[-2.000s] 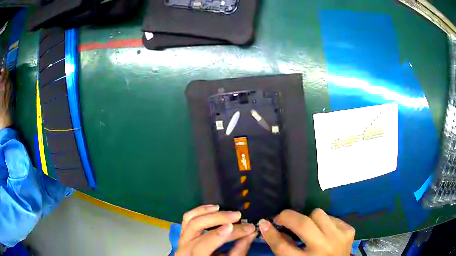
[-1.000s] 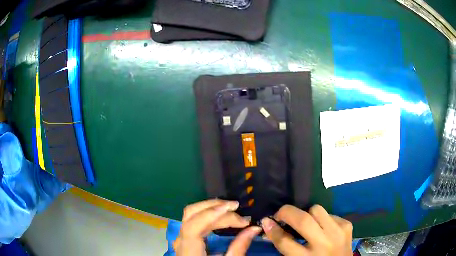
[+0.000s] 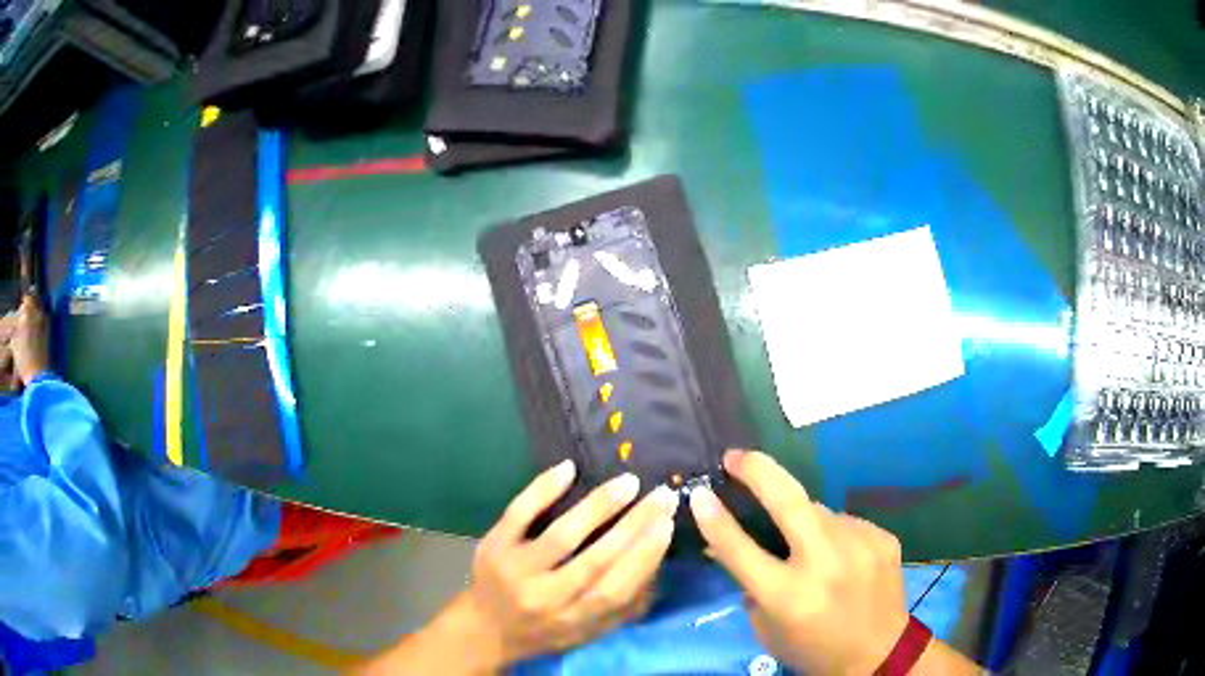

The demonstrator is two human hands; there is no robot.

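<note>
A black phone mid-frame (image 3: 648, 346) lies tilted on a black foam pad (image 3: 518, 310) in front of me. It has two pale slanted strips near its top and an orange flex cable (image 3: 595, 338) in its middle. My left hand (image 3: 575, 555) lies over the frame's lower left end, fingertips on it. My right hand (image 3: 806, 561) has its fingertips at the lower right end. A tiny pale and orange part (image 3: 678, 482) shows between the fingertips; most of the lower end is hidden by my fingers. Whether either hand grips anything is unclear.
White paper (image 3: 859, 326) lies on blue film to the right. A clear parts tray (image 3: 1144, 271) is at far right. More phones on foam pads (image 3: 529, 119) lie at the back. A segmented black strip (image 3: 235, 317) is at left, beside another person's blue sleeve (image 3: 112, 508).
The view has shifted and turned, showing more of the parts tray and back phones. The phone and pad now appear tilted. My left fingers lie flatter across the lower end; my right fingers are spread.
</note>
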